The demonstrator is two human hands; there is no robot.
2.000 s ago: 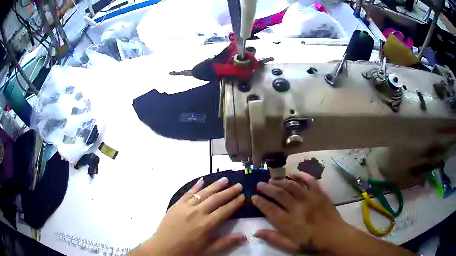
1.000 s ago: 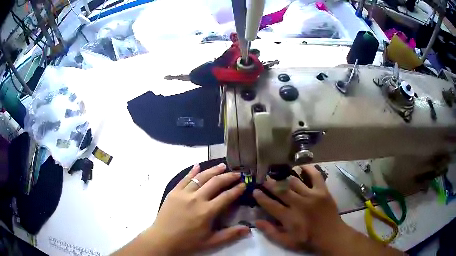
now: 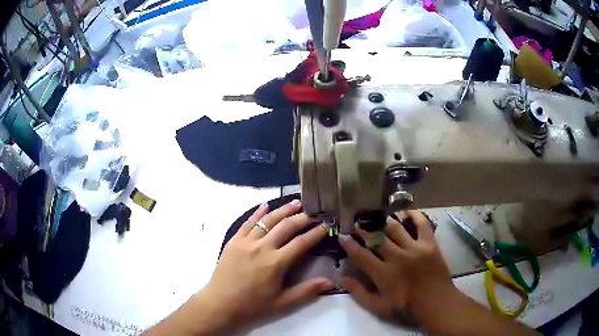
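A dark curved fabric piece (image 3: 246, 220) lies under the head of the cream sewing machine (image 3: 460, 167). My left hand (image 3: 263, 259) lies flat on its left part, fingers spread, fingertips near the needle area. My right hand (image 3: 400, 266) lies on its right side, fingers spread, partly behind the machine's front parts. The presser foot and needle are mostly hidden by the head and my fingertips. Bare bed and metal plate show between my thumbs. Any label under my fingertips cannot be made out.
A dark piece with a small label (image 3: 223, 147) lies left of the machine head. A clear bag (image 3: 85, 147), loose dark bits (image 3: 117, 216) and a yellowish label (image 3: 142, 200) lie farther left. Scissors (image 3: 489, 251) lie at right. Dark fabric (image 3: 66, 256) hangs at the left edge.
Both hands and the dark fabric have moved forward, away from me, under the machine head. More of the bed shows between my thumbs. The view has shifted slightly.
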